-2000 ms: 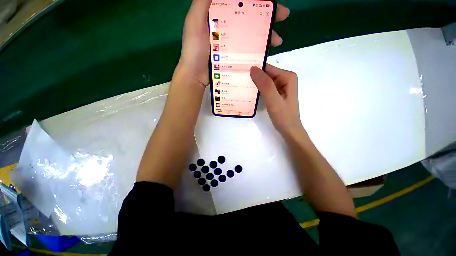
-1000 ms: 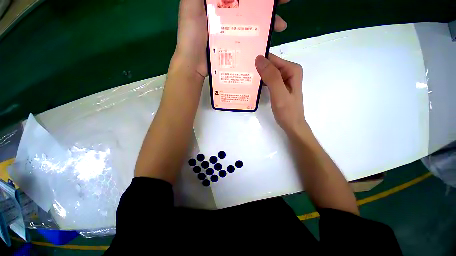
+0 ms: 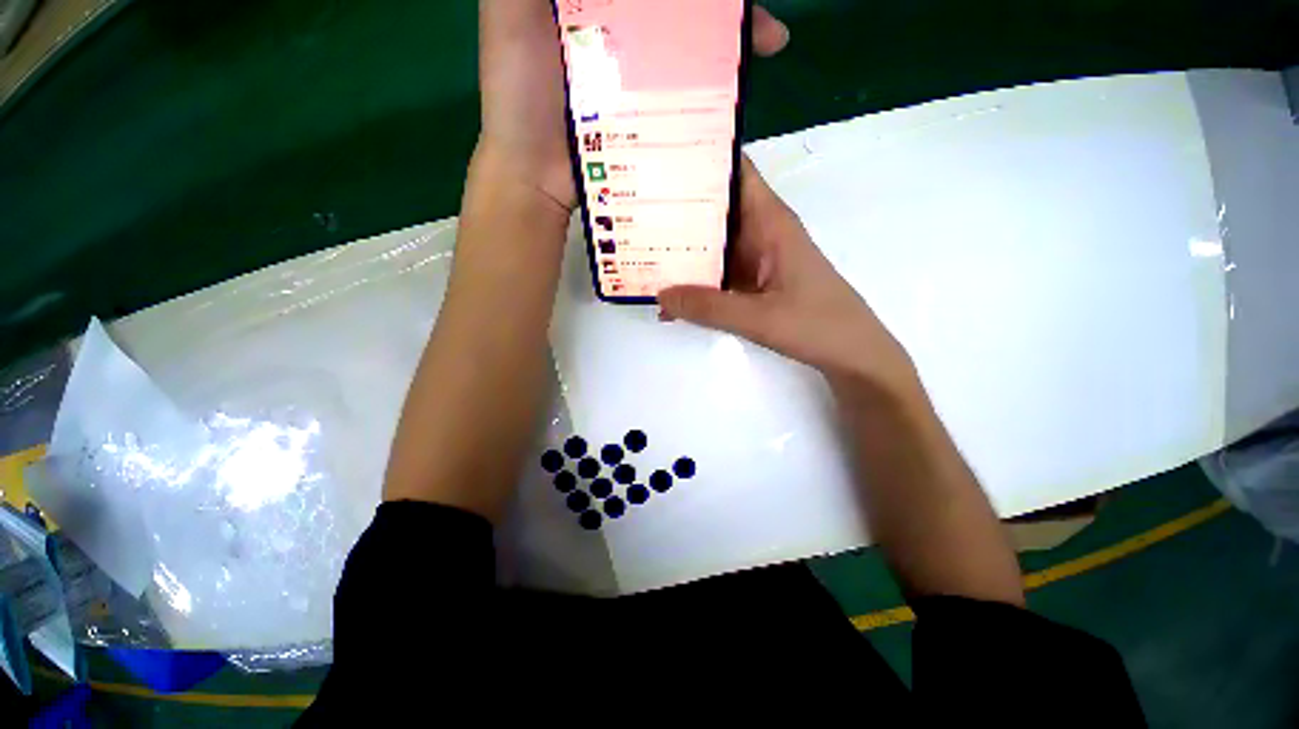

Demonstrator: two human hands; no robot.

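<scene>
A black smartphone (image 3: 658, 171) with a lit, pinkish list screen is held upright over the far side of the white bench; its top is cut off by the picture's edge. My left hand (image 3: 530, 107) holds it from its left side and behind, with fingertips showing at its right edge. My right hand (image 3: 776, 285) is at the phone's lower right, the thumb at its bottom edge; its other fingers are partly hidden behind the phone. Several round black dots (image 3: 601, 487) lie clustered on the bench between my forearms.
The white bench (image 3: 1040, 285) runs across the view. Shiny clear film (image 3: 257, 570) covers its left end, with a curled translucent sheet (image 3: 114, 456) on it. Green belt or floor (image 3: 285, 157) lies beyond. A brown carton (image 3: 1054, 530) shows under the near edge.
The phone and my left hand have shifted slightly left. My right thumb has moved from the phone's right side down to its bottom edge. The screen changed to messages, then back to a list.
</scene>
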